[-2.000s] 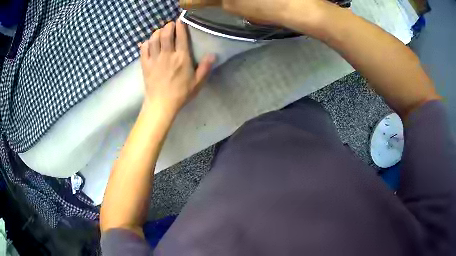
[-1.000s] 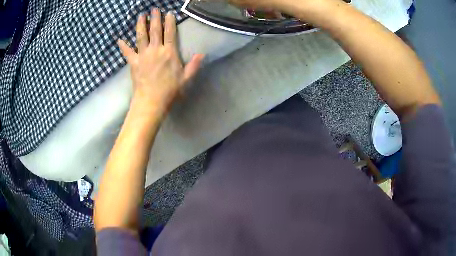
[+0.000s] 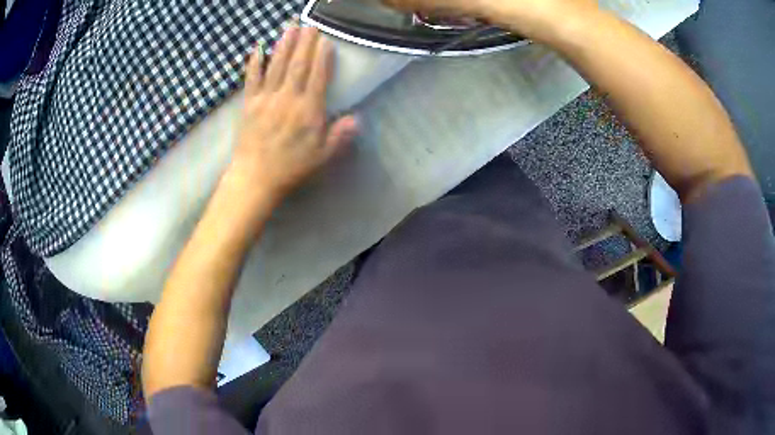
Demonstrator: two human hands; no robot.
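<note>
The black-and-white checked garment [image 3: 144, 93] lies over the off-white pressing pad [image 3: 110, 263], its curved edge running from lower left to top centre. My left hand [image 3: 289, 119] lies flat with the thumb spread, fingertips at the garment's edge just left of the iron's tip, holding nothing. The dark steam iron [image 3: 374, 25], with a pale-rimmed soleplate, stands at the top centre with its tip pointing left. My right hand [image 3: 450, 7] is on top of the iron, partly cut off by the top edge; its grip on the handle is mostly out of view.
The off-white table cover [image 3: 459, 119] slants across below the pad. Crumpled checked cloth [image 3: 93, 357] hangs at lower left. A small white piece [image 3: 244, 358] is near the table's lower edge. On the speckled floor are a white round object [image 3: 664, 208] and a brown frame-like object [image 3: 625, 255].
My left hand has moved left, then back right towards the iron's tip, its fingers closer together than a second ago. The iron shows slightly further left. More of the brown frame-like object shows.
</note>
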